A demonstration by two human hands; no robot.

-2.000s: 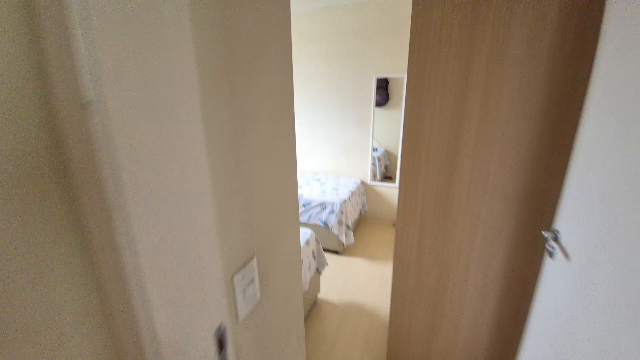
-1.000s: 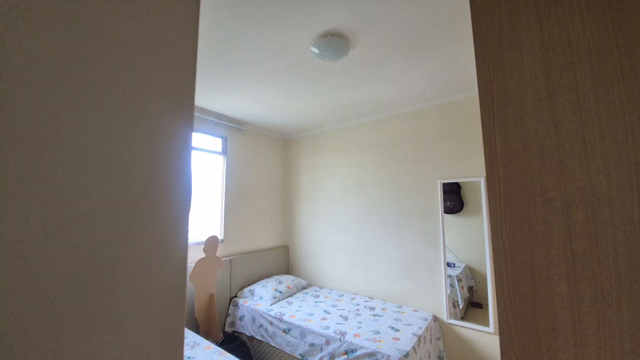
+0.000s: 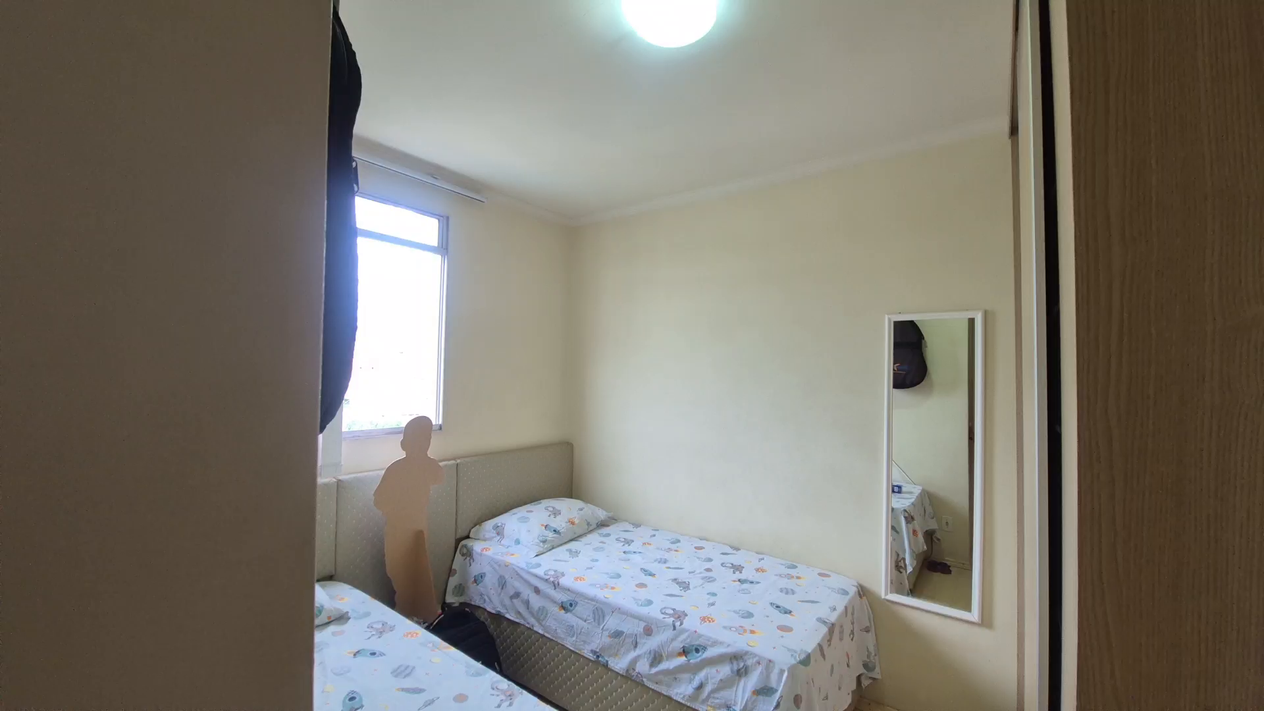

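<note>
Neither my left hand nor my right hand shows in the head view. In front of me a bedroom opens up between a dark wall edge (image 3: 163,355) on the left and a wood-grain panel (image 3: 1165,355) on the right. The round ceiling light (image 3: 671,15) is lit. Against the far wall stands a single bed (image 3: 681,612) with a space-print sheet and a pillow (image 3: 543,523). Part of a second bed (image 3: 395,657) with the same print shows at the lower left.
A flat, person-shaped cutout (image 3: 410,523) stands between the beds, with a black bag (image 3: 469,637) near its foot. A white-framed mirror (image 3: 933,464) hangs on the right wall. A dark case (image 3: 341,227) hangs at the left, beside the window (image 3: 398,316).
The ceiling light, unlit one second ago, is now lit. The view has moved from the doorway edge, where a light switch and a door handle showed, to the room.
</note>
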